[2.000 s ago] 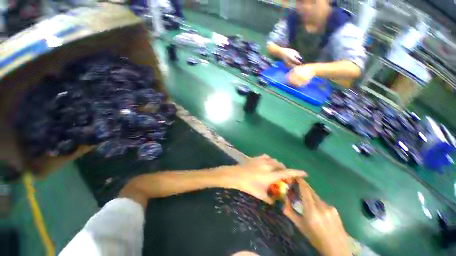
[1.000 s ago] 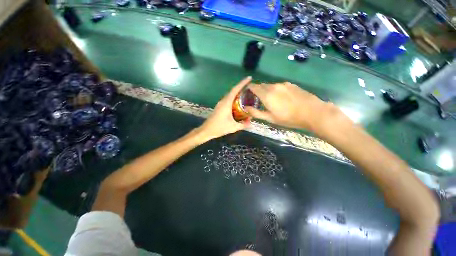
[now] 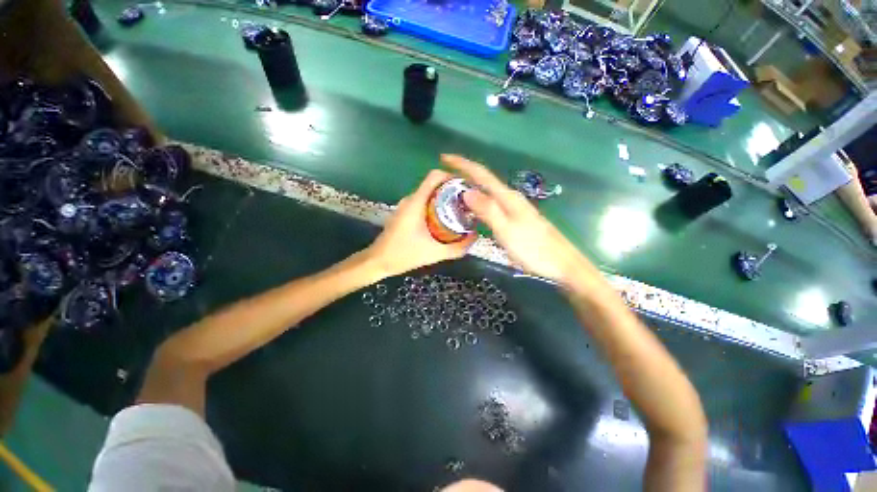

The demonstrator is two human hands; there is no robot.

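My left hand is wrapped around an orange-red drink can with a silver top, held above the belt edge rail. My right hand is at the can's top, its fingers touching it or just over it; whether it holds anything is hidden. A pile of shiny metal rings lies on the dark bench below the hands. A smaller pile of finer rings lies nearer me.
A carton of wired units is at left. The green belt carries black cylinders and wired units. Beyond are a blue tray and a heap of units. Another person's arm shows at far right.
The view has turned downward and right, and the person opposite has left it. The can is still in my left hand, its top now tilted more towards me. Belt items appear further left.
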